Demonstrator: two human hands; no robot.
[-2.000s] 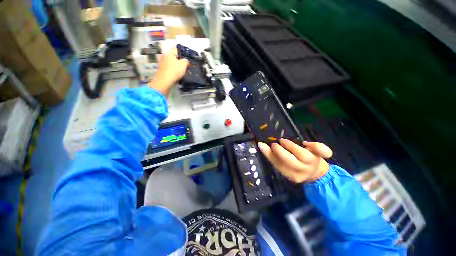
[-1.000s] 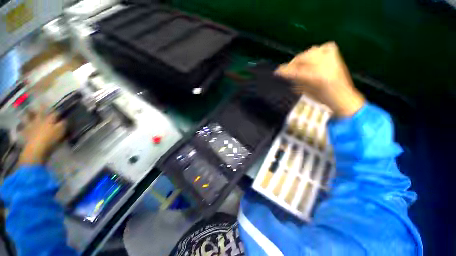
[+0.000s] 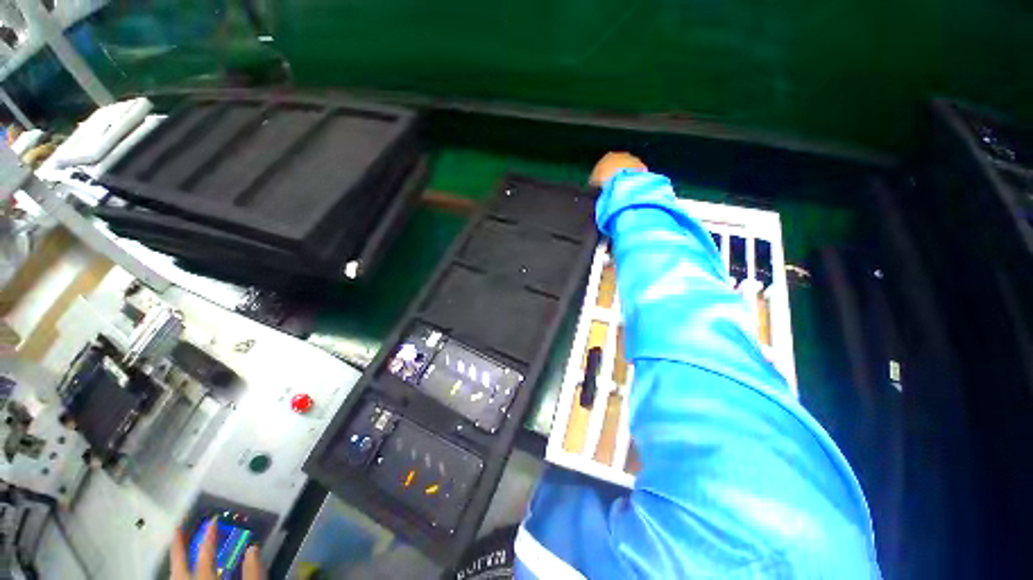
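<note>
A long black foam tray [image 3: 498, 283] lies across the lap area, with phone units [image 3: 428, 469] in its two near pockets; the pockets farther up hold none. My right hand [image 3: 620, 168] is at the tray's far right corner, mostly hidden by its sleeve, so its grip cannot be told. My left hand [image 3: 215, 560] is at the bottom edge, fingers spread in front of the blue touchscreen [image 3: 230, 544], cut off by the frame. A white slotted tray [image 3: 782, 329] with tan strips and black pieces lies under my right forearm.
The white machine [image 3: 272, 368] is at the left, with a dark phone-sized fixture [image 3: 104, 399], a red button [image 3: 301, 403] and a green button [image 3: 259, 463]. Stacked black foam trays [image 3: 261, 170] stand behind it. More dark trays or structures [image 3: 997, 147] are at the far right.
The view has turned right. My left hand has moved from the fixture to the touchscreen. My right hand, earlier holding a phone, is now at the foam tray's far end; two phones lie in the tray.
</note>
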